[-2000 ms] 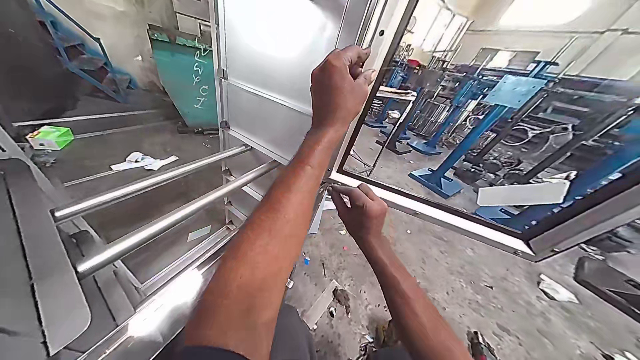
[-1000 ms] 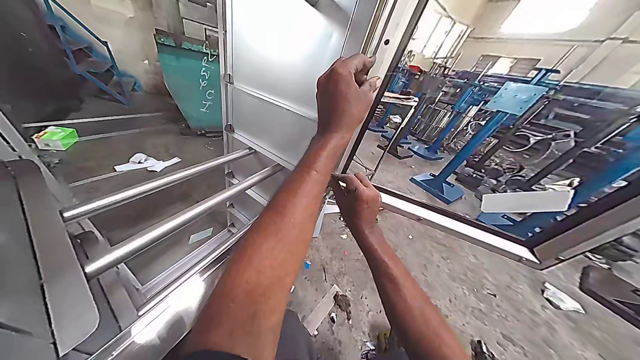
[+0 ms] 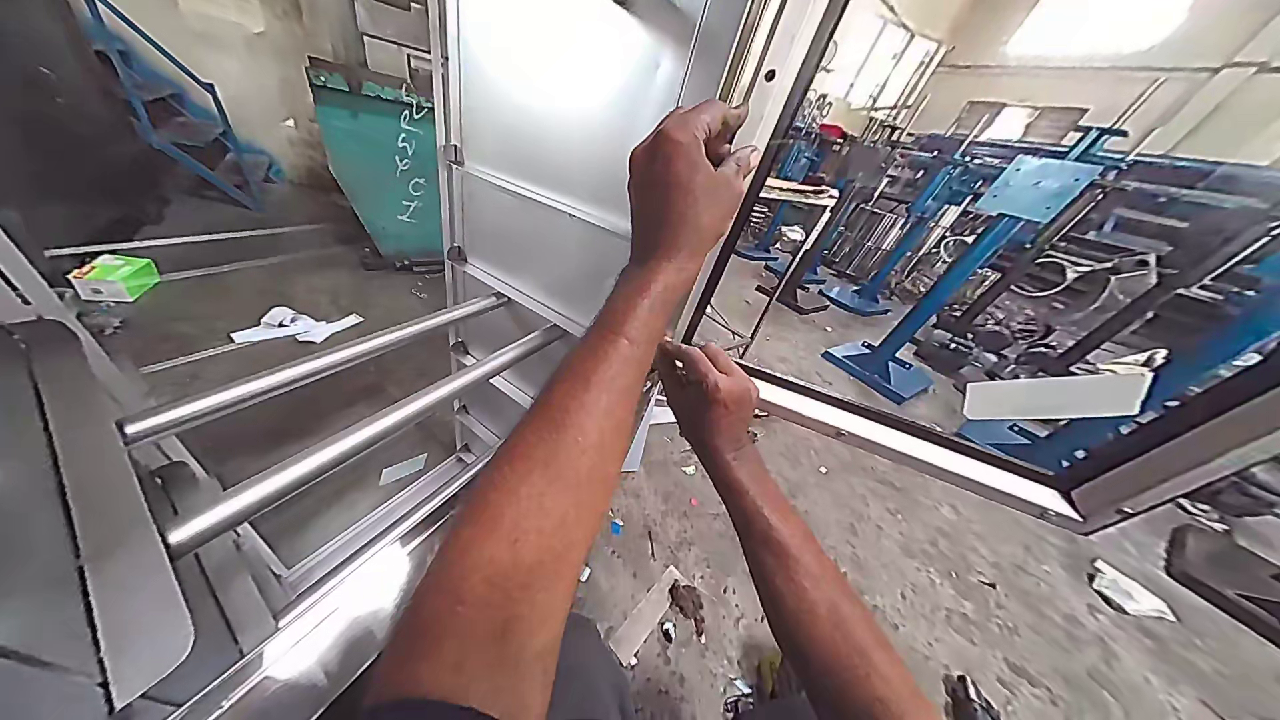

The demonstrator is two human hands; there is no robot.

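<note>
A framed glass door point(image 3: 900, 445) stands swung out on the right, its hinge-side upright close to a metal panel point(image 3: 550, 120). My left hand point(image 3: 690, 180) is raised at that upright, fingers bent and thumb toward the frame's edge; whether it grips anything cannot be told. Lower down, my right hand point(image 3: 715, 395) is at the frame's bottom corner, its fingers curled together. Something small may be between those fingertips, but it is too hidden to make out.
Two steel tubes point(image 3: 370, 440) cross the metal frame at left. Behind stand a green metal bin point(image 3: 385, 165), blue stairs point(image 3: 180, 110) and a green box point(image 3: 115, 278). Blue metal stands point(image 3: 900, 340) show through the glass. Scraps and a flat offcut point(image 3: 645, 615) lie on the floor.
My right hand has closed in on the frame's lower corner, with its fingers more hidden there than two seconds ago. My left hand stays high at the upright.
</note>
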